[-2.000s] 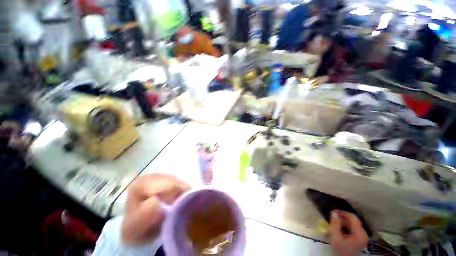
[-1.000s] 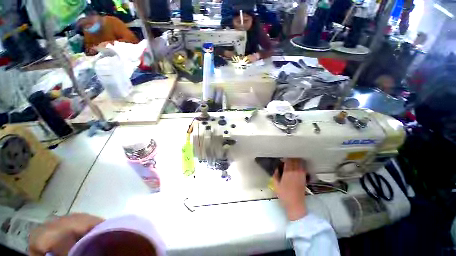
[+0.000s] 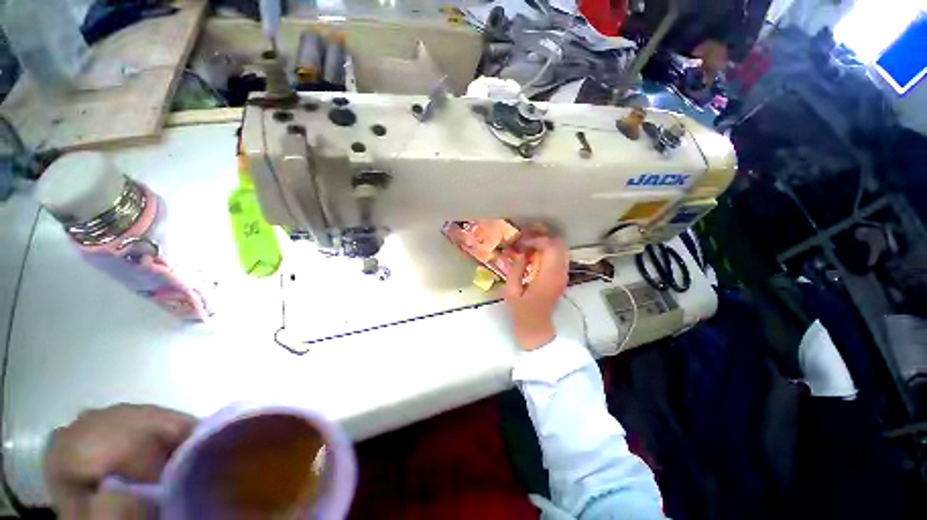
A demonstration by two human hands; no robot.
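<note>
My left hand (image 3: pixel 112 457) is closed on the handle of a lilac mug (image 3: pixel 341 477) with brown drink inside, low at the left in front of the table edge. My right hand (image 3: pixel 539 279) reaches under the sewing machine arm, its fingers over the lit orange-red screen of a smartphone (image 3: pixel 481 242). Whether it grips the phone or only touches it cannot be told. The cream machine marked JACK (image 3: pixel 488 168) stands across the table. Its presser foot and needle (image 3: pixel 374 266) have no cloth under them.
A pink bottle with a pale lid (image 3: pixel 132 239) stands at the left. A lime green tag (image 3: pixel 252 229) hangs at the machine head. Black scissors (image 3: pixel 663 268) and a white cable lie at the right table end. Grey garments (image 3: pixel 554 51) are piled behind; dark cloth lies at the right.
The view has tilted down and closer. The phone screen, dark before, is lit orange-red. My right hand stays at the phone, and my left hand still holds the mug.
</note>
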